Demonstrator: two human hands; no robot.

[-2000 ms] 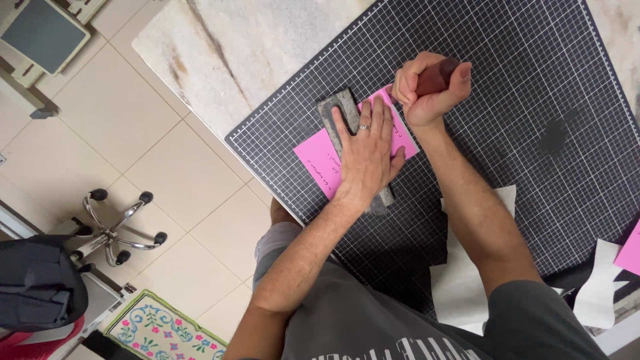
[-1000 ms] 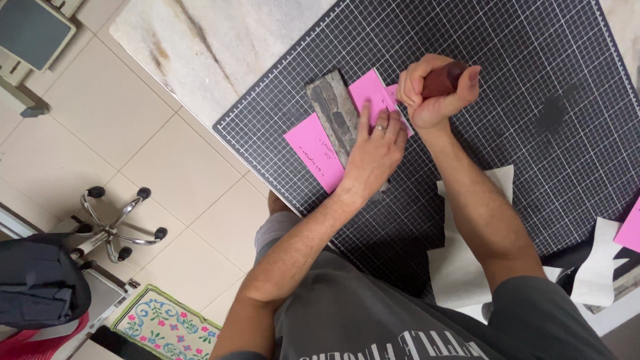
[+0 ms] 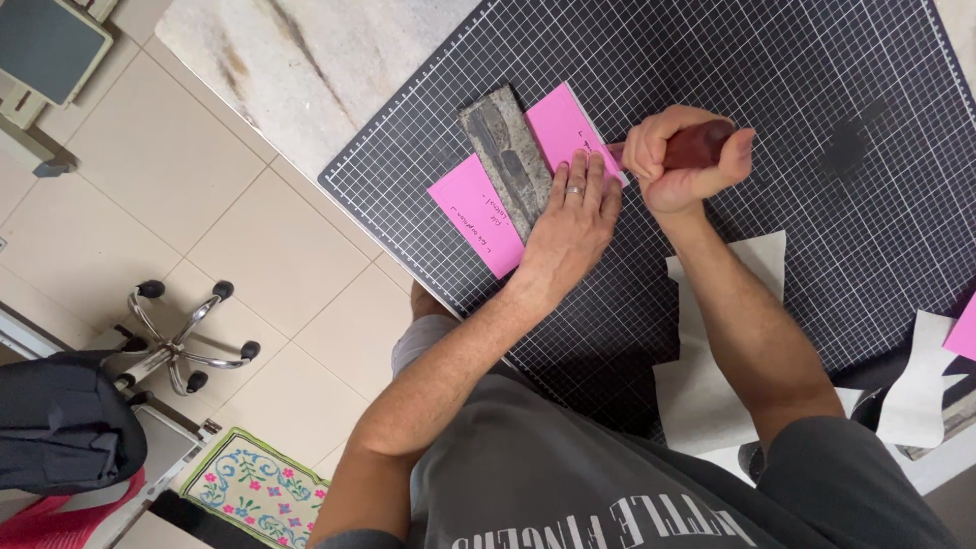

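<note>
On the dark gridded cutting mat (image 3: pixel 762 91) lies a pink paper piece (image 3: pixel 469 210) with handwriting, and a mottled grey stone bar (image 3: pixel 511 156) rests across it. My left hand (image 3: pixel 576 213) presses flat on the pink piece's right part, its wrist by the bar's lower end. A pale layer shows beneath the right edge. My right hand (image 3: pixel 686 156) is closed around the dark red handle (image 3: pixel 698 143) of a tool. A thin pinkish part reaches from that fist to the pink edge beside my left fingertips; the tool's tip cannot be made out.
Pale cut sheets (image 3: pixel 709 396) lie under and beside my right forearm. Another pale piece (image 3: pixel 915 389) and a pink piece (image 3: pixel 964 332) are at the right edge. Marble (image 3: pixel 252 53) borders the mat; a wheeled chair base (image 3: pixel 171 347) stands on the tiled floor.
My left hand has slid off the stone bar, where it lay two seconds ago, toward the right edge of the pink piece. My right hand keeps its hold on the tool.
</note>
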